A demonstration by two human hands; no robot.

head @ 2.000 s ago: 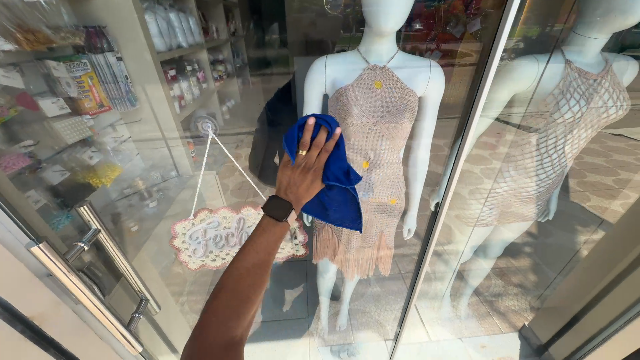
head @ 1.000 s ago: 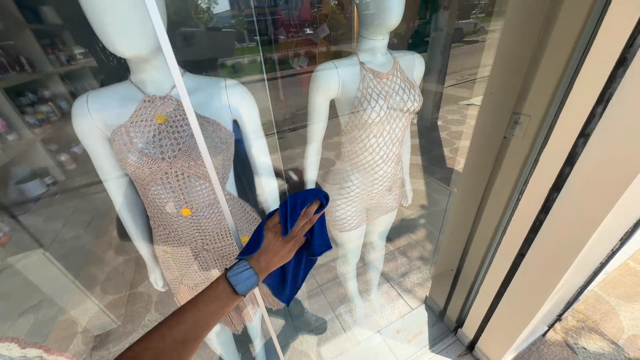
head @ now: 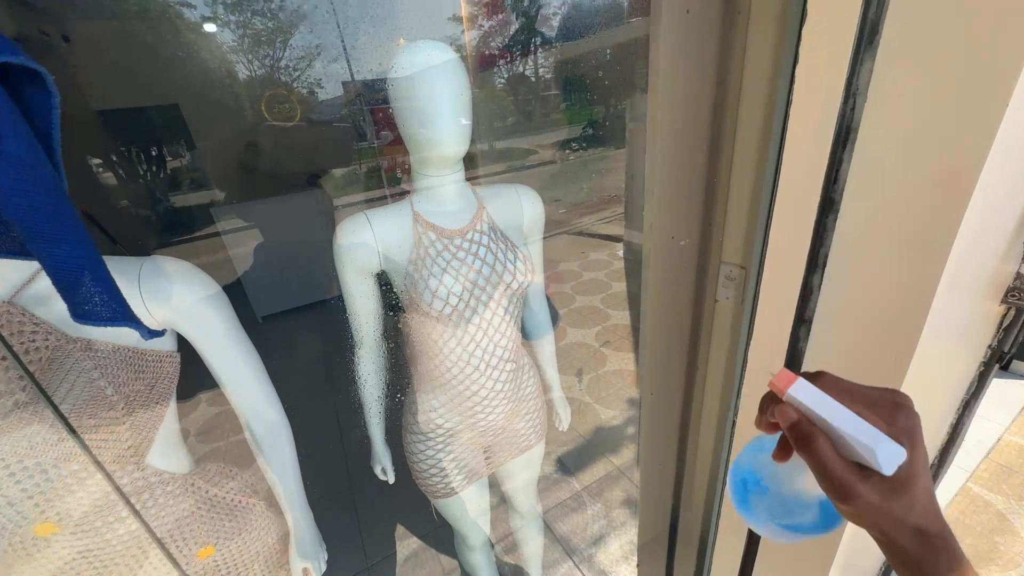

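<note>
My right hand (head: 872,448), at the lower right, grips a spray bottle. The bottle's white trigger head (head: 844,424) with an orange-red nozzle tip points up and left toward the shop window (head: 296,320), and its round blue and whitish body (head: 780,488) shows below the fingers. Fine droplets dot the glass around the mannequin in the middle. A blue cloth (head: 48,184) hangs in front of the glass at the upper left edge; what holds it lies out of the frame. My left hand is not in view.
Behind the glass stand a white mannequin in a beige net dress (head: 472,344) and another mannequin (head: 216,320) at the left, partly cut off. The beige window frame (head: 696,288) and a cream wall (head: 920,200) run up the right side. Street and trees reflect in the pane.
The blue cloth, pressed to the glass under a hand one second ago, is now at the upper left edge. My right hand with the spray bottle has come into view.
</note>
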